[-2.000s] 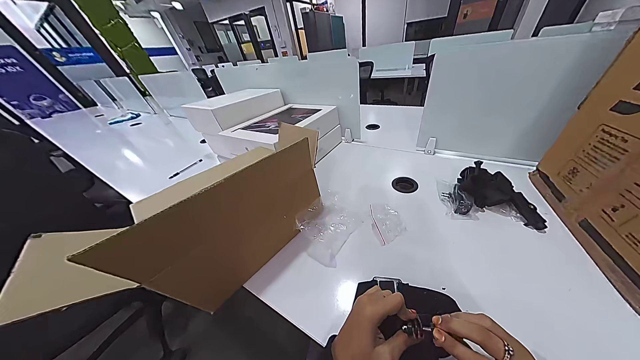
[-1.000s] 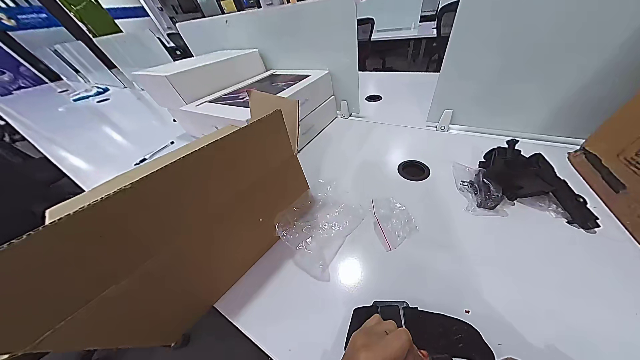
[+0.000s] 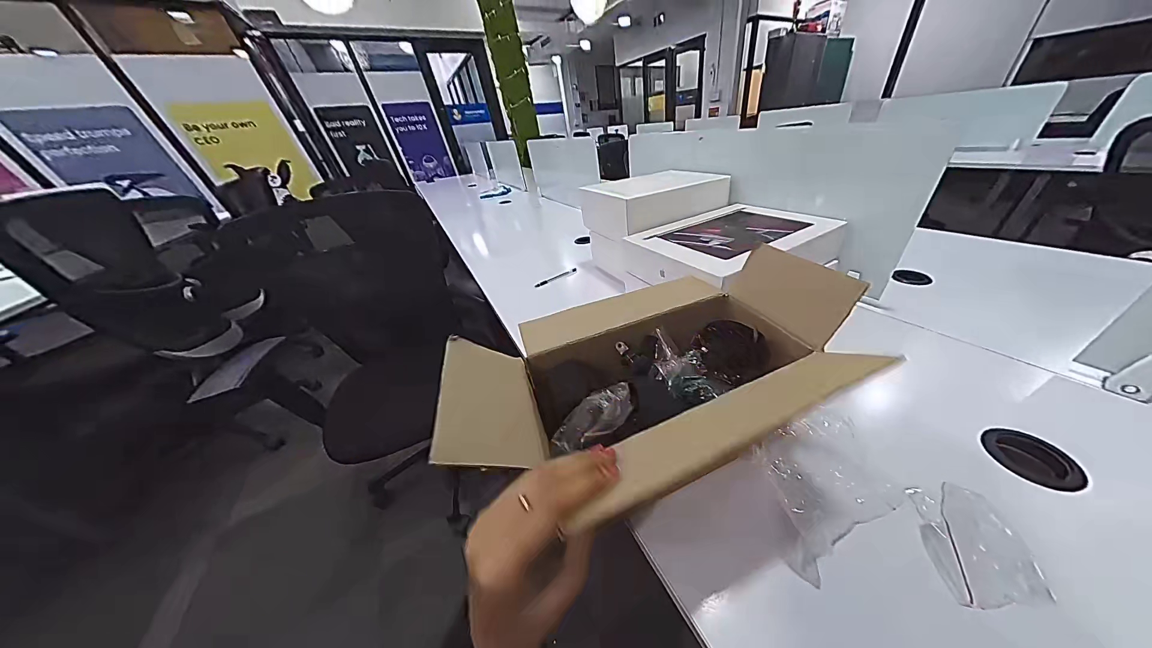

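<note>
My left hand (image 3: 540, 531) holds the near flap (image 3: 711, 445) of an open cardboard box (image 3: 621, 310) at its left end, with a red-nailed digit on top. The hand is slightly blurred. Inside the box lie dark items, a clear plastic bag (image 3: 594, 416) at the left, another clear bag (image 3: 688, 373) near the middle and a round black object (image 3: 731, 349) at the right. Their exact kinds are hard to tell. My right hand is out of view. A clear plastic bag (image 3: 832, 495) and a smaller zip bag (image 3: 981, 549) lie on the white table, right of the box.
White boxes (image 3: 657, 202) are stacked behind the cardboard box, near a pen (image 3: 555, 278). A black cable grommet (image 3: 1035, 459) sits in the table at right. Glass partitions (image 3: 810, 171) stand behind. A black office chair (image 3: 378, 306) is on the left.
The view has swung far to the left. My left hand is now on the box flap; two seconds ago both hands were at a black item on the table's near side. The box's inside now shows.
</note>
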